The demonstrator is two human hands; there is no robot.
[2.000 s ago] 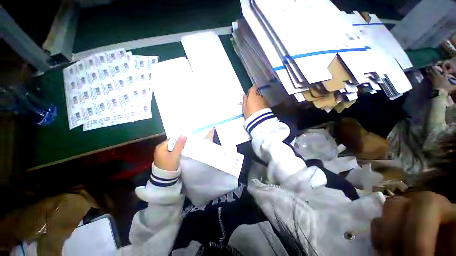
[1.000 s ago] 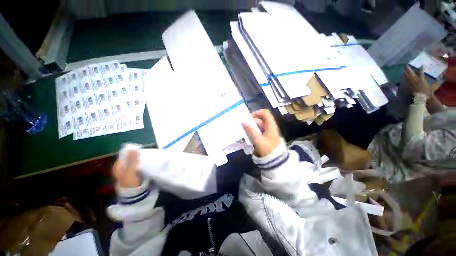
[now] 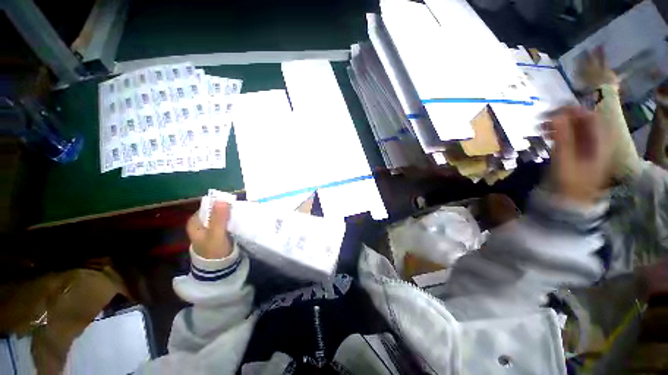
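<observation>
My left hand holds a bendable white label sheet with small black print by its left end, over my lap. A flat white box blank with a blue stripe and notched flaps lies on the green bench beyond it. My right hand is raised at the right, beyond the right end of the blank stack. It is blurred, and I cannot tell whether it holds anything. The stack of box blanks has blue stripes and brown tabs.
Spare label sheets overlap on the bench at left. A clear bluish bottle is at the left edge. An open brown carton with clear plastic is below the stack. Another person's hand touches a white sheet at upper right.
My right hand has left the blank on the bench and moved far right and up. The blank now lies flat. My left hand still holds the label sheet, slightly further right.
</observation>
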